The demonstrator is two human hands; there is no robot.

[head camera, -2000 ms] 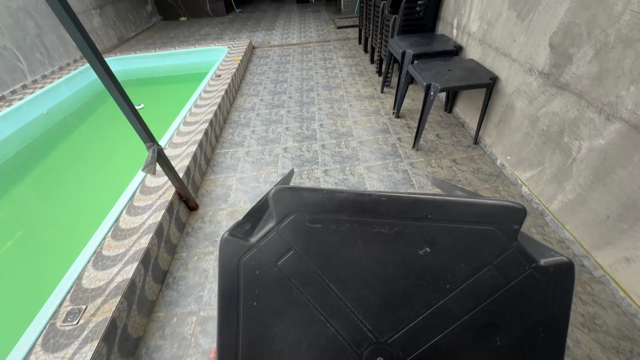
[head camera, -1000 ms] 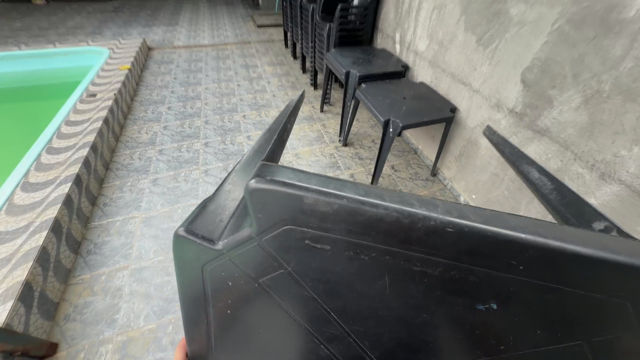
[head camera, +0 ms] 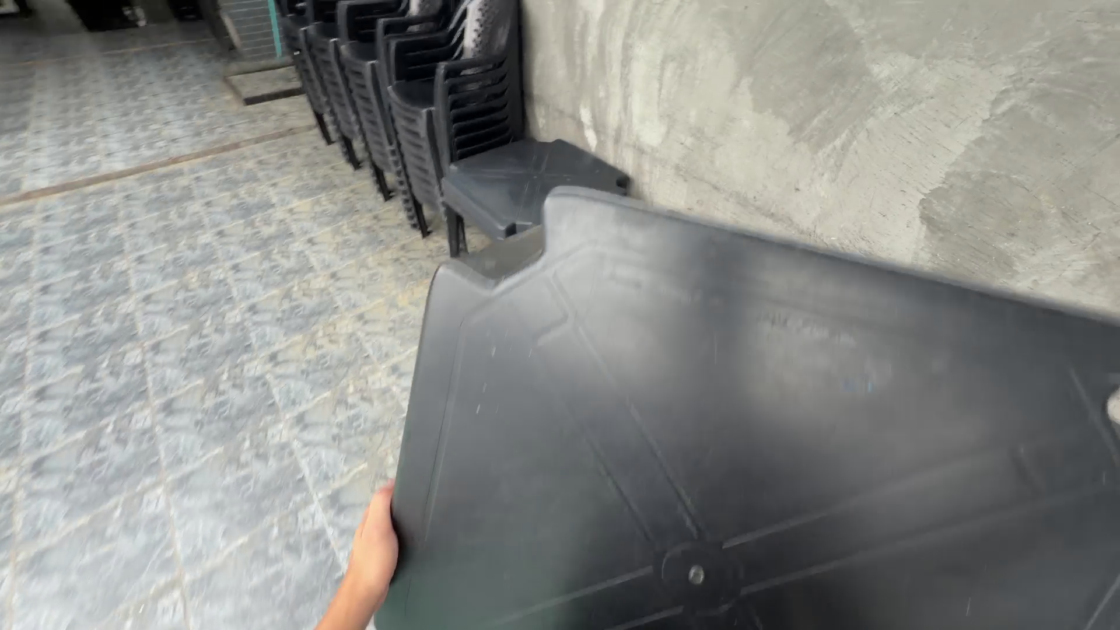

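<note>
A black plastic table [head camera: 770, 420] fills the lower right of the head view, its square top tilted up toward me, with notched corners, grooves and a small round fitting near the middle. My left hand [head camera: 376, 542] grips its left edge, the thumb on the rim and the fingers hidden behind. My right hand is out of view. Just beyond the far left corner of the carried table stands another black plastic table [head camera: 534, 175], partly covered by it.
Tall stacks of black plastic armchairs [head camera: 420, 105] stand along the rough cement wall [head camera: 787, 114]. Patterned tiles [head camera: 192, 376] cover the floor at left. A low slab [head camera: 262, 83] lies on the floor beyond the chairs.
The view has swung right and come closer to the chair stacks; the pool has left the frame. The carried table is still held, and my left hand now shows plainly on its edge.
</note>
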